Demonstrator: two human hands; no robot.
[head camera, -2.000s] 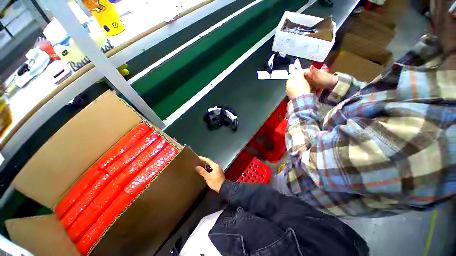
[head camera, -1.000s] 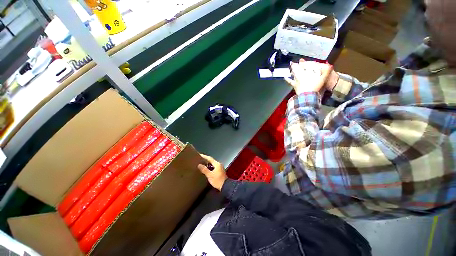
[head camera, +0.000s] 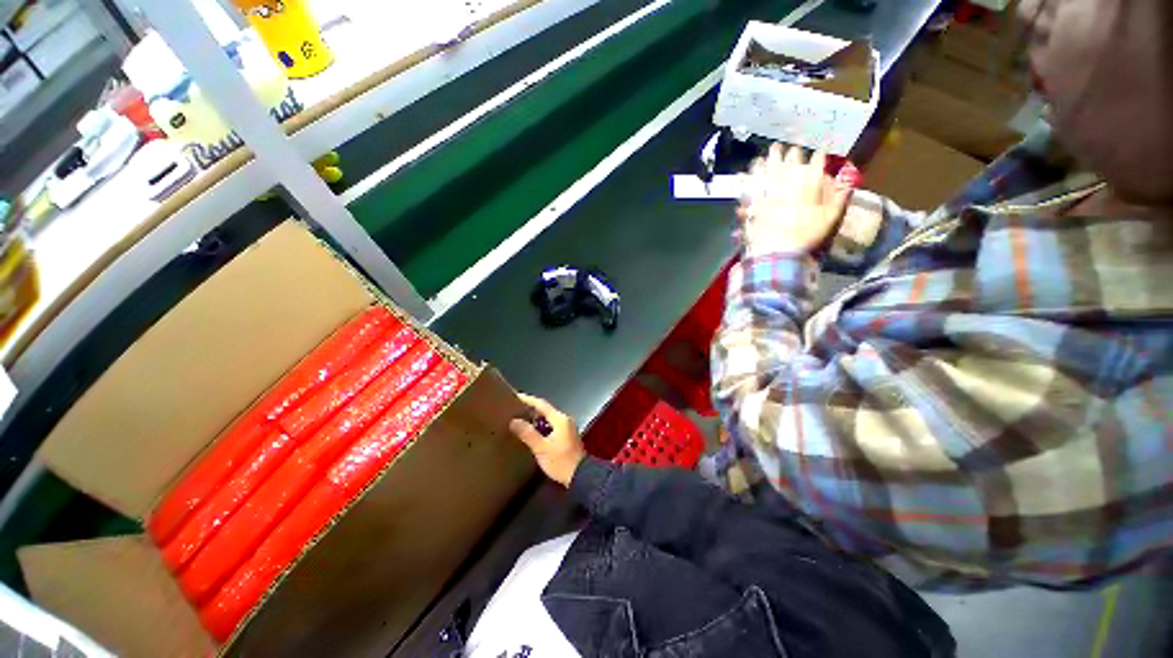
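Note:
My right hand (head camera: 553, 440), in a black sleeve, grips the upper right corner of an open brown carton (head camera: 399, 527). A small dark thing shows between its fingers; I cannot tell what it is. Several red bubble bags (head camera: 309, 444) stand in rows inside the carton, and its flaps are open. My left hand is not in view.
A person in a plaid shirt (head camera: 926, 386) stands at right, hands over black bundles by a white label (head camera: 708, 186). A white box (head camera: 798, 109) and black bundles (head camera: 576, 296) lie on the dark bench (head camera: 515, 360). A red stool (head camera: 659, 437) is below; a shelf post (head camera: 245, 122) rises left.
The other person has leaned in further, and their hands have shifted, one now spread flat over the other. My right hand stays on the carton corner. The view has shifted slightly.

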